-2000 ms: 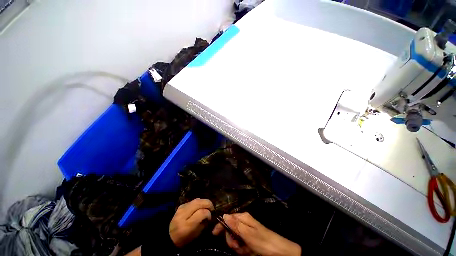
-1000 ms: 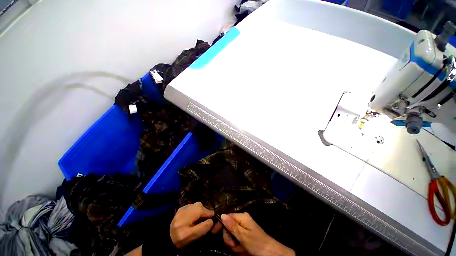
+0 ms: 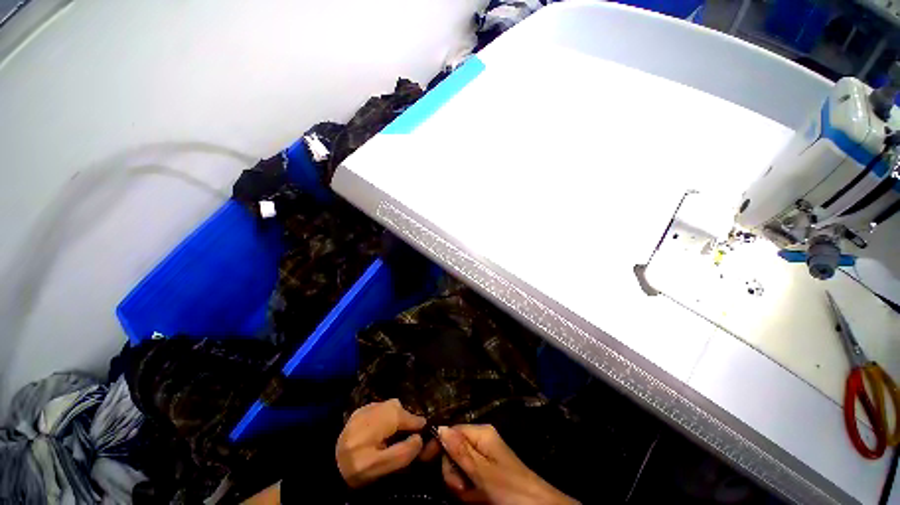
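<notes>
A dark plaid garment piece point(image 3: 444, 345) lies in the lap, below the table's front edge. My left hand point(image 3: 380, 442) pinches the dark cloth with thumb and fingers at the bottom centre. My right hand point(image 3: 484, 464) is just to its right, its fingertips close to the left ones and pinching the same dark cloth. The small part of cloth between the fingertips is mostly hidden and too dark to make out. Both hands are bare.
Blue bins point(image 3: 197, 281) hold crumpled dark plaid garments left of the table. The white machine table point(image 3: 553, 168) carries the sewing machine point(image 3: 824, 168) and scissors point(image 3: 861, 380) with red and yellow-orange handles. Striped grey cloth point(image 3: 74, 434) is at the lower left, beside the white wall.
The view has shifted slightly, so the table and machine sit a little lower and farther right. The two hands stay together on the cloth, with only slight finger movement.
</notes>
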